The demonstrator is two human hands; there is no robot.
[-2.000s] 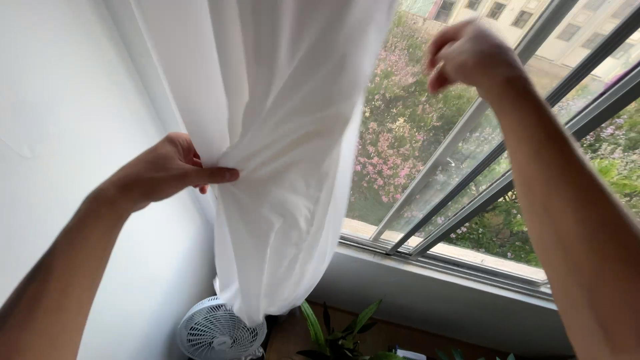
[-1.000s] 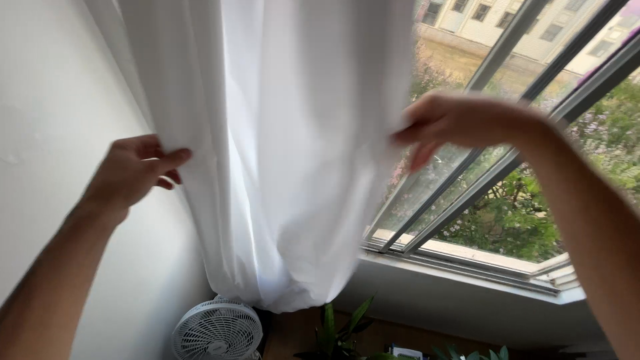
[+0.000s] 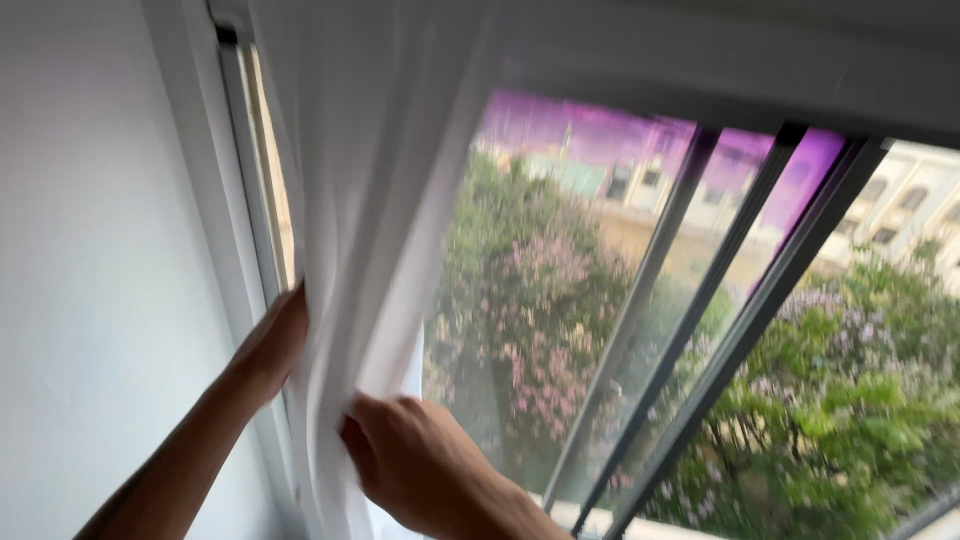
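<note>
A white fabric curtain (image 3: 375, 225) hangs in narrow folds at the left part of the window. My left hand (image 3: 281, 341) is at the curtain's left edge, its fingers hidden behind the cloth, so its grip cannot be told. Lower and to the right, my right hand (image 3: 397, 442) has its fingers curled on the curtain's right side, pinching the cloth. Right of the curtain is a sliding window (image 3: 540, 337) with dark metal frame bars (image 3: 690, 330).
A pale wall (image 3: 90, 262) stands close on the left, with a strip of window frame (image 3: 251, 172) beside the curtain. A dark lintel (image 3: 675, 67) runs above the glass. Flowering trees and buildings show outside.
The view has tilted up, and the fan and plants are out of sight. The curtain, spread wide one second ago, is now bunched narrower, with my hands closer together.
</note>
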